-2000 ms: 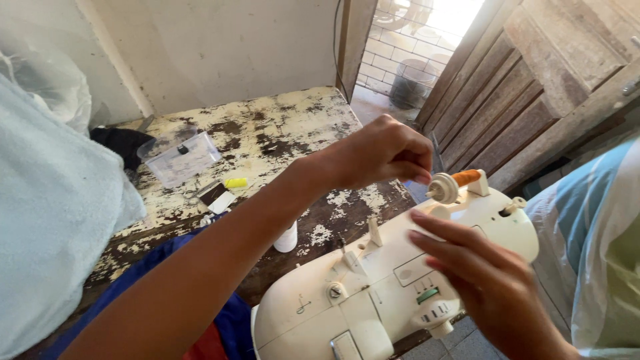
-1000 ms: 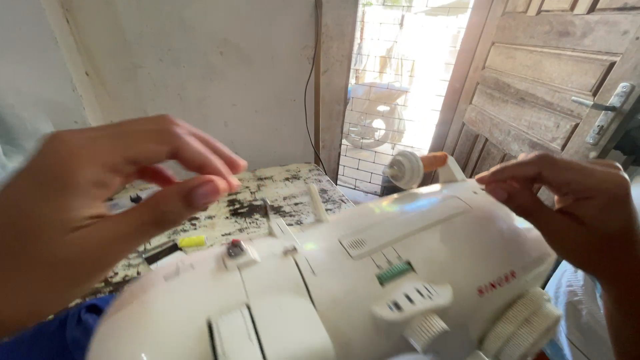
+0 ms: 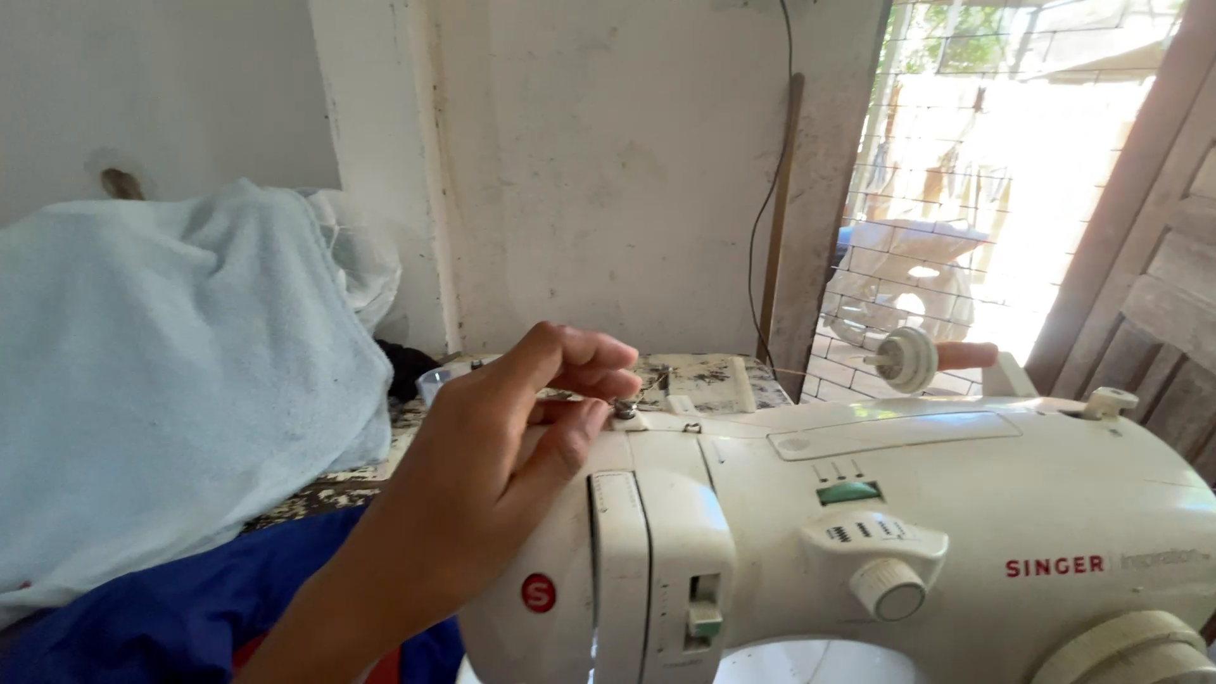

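Observation:
A white Singer sewing machine point(image 3: 760, 532) fills the lower right of the head view. At the top left of its body my left hand point(image 3: 513, 446) has its fingertips pinched close to a small metal thread guide point(image 3: 625, 408); whether they hold the thread cannot be made out. An orange thread spool point(image 3: 967, 355) lies sideways on the spool pin, with a white spool cap point(image 3: 905, 360) at its left end. From there a fine thread runs left behind the machine's top. A bobbin winder stop point(image 3: 1111, 403) stands at the top right. My right hand is out of view.
Light blue cloth point(image 3: 180, 380) is heaped at the left, with dark blue fabric point(image 3: 180, 589) below it. Behind the machine is a worn, paint-flaked table point(image 3: 380, 465) against the wall. A wooden door point(image 3: 1173, 275) and a bright barred opening are at the right.
My left hand has come to the thread guide at the machine's top left. My right hand, at the machine's right end a second ago, has left the view. The view has tilted up and moved left.

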